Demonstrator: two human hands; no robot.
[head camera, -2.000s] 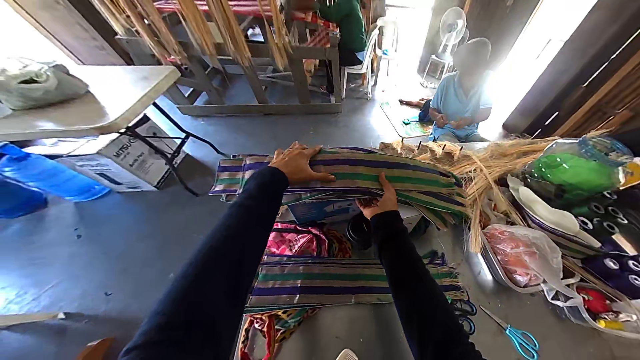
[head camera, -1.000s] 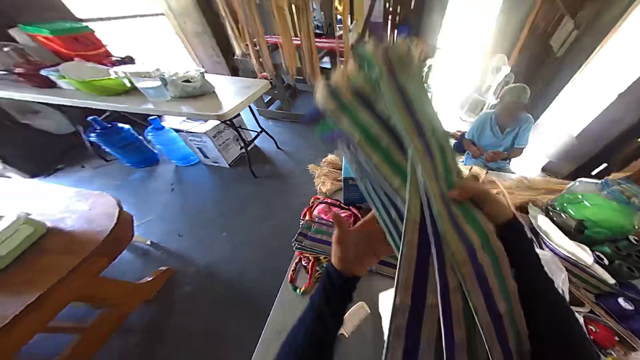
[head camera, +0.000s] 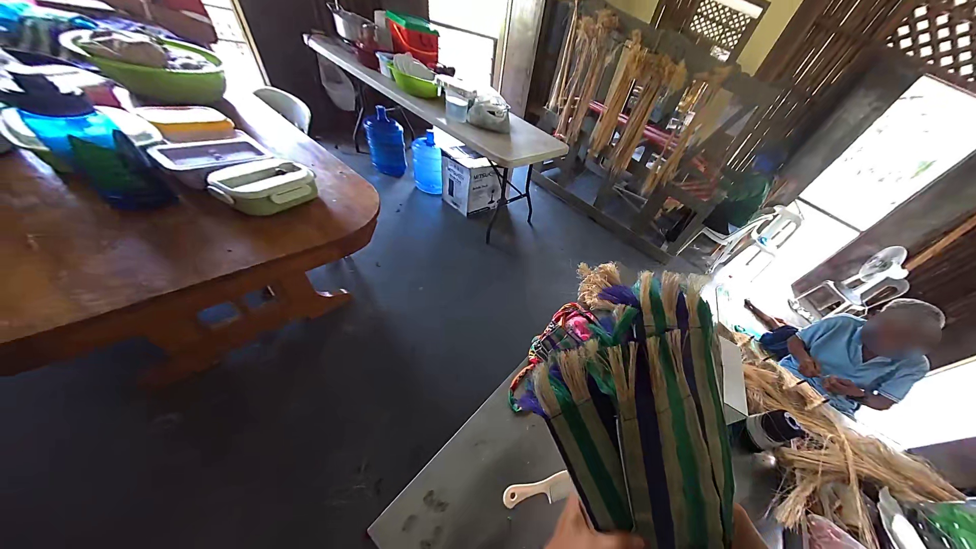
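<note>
Folded strips of striped woven fibre cloth (head camera: 663, 442), in green, purple and tan with knotted fringe ends, stand upright between my two hands at the bottom right. My left hand (head camera: 587, 530) grips the lower left side, and my right hand (head camera: 747, 530) shows only partly at the lower right side. A comb with a pale handle (head camera: 534, 489) lies on the grey table (head camera: 465, 465) left of the cloth, partly hidden by it. Behind the cloth lies a colourful patterned strap or bag (head camera: 560, 332). A dark thread spool (head camera: 774, 429) is to the right.
A wooden table (head camera: 191, 244) with containers stands at left. Beyond are a folding table (head camera: 526, 141), blue water jugs (head camera: 385, 141), a box (head camera: 469, 183) and a loom frame (head camera: 633, 221). A person in a blue shirt (head camera: 854, 351) sits at right, near loose raffia-like fibre (head camera: 846, 450).
The cloth, spread out flat between my hands two seconds ago, now stands gathered upright in them. The view has swung left.
</note>
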